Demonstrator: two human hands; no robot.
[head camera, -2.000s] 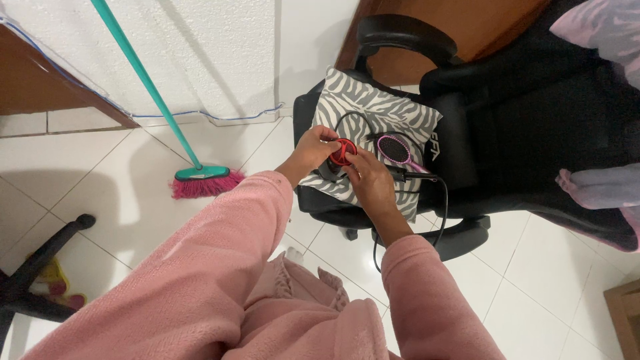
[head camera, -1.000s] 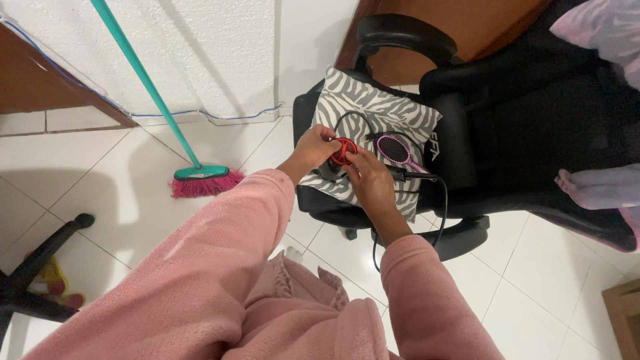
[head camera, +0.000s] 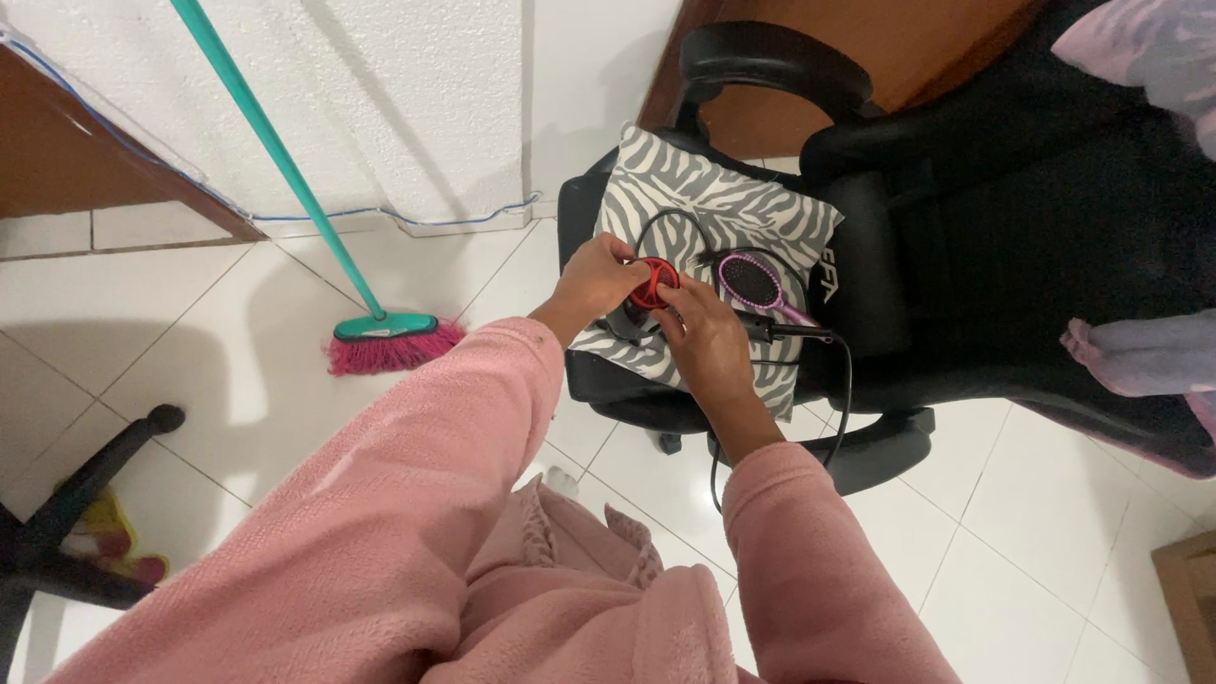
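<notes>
Both hands meet at a round red slotted part (head camera: 655, 283), which looks like the end cover of a hair dryer. My left hand (head camera: 598, 283) pinches its left edge, and my right hand (head camera: 701, 332) has fingertips on its lower right side. A dark body lies partly hidden beneath the fingers. Under it all is a zebra-patterned cushion (head camera: 731, 204). Just right of my right hand lies an oval hairbrush (head camera: 752, 281) with a purple rim and handle. Below the brush, a black handle with a cord (head camera: 793, 331) points right, its other end hidden by my right hand.
The cushion rests on a black gaming chair's seat (head camera: 587, 380); an armrest (head camera: 774, 59) rises behind. A teal broom with pink bristles (head camera: 391, 347) leans at the wall on the left. The black cord (head camera: 847, 389) hangs over the seat's edge. A chair base (head camera: 95, 484) stands lower left.
</notes>
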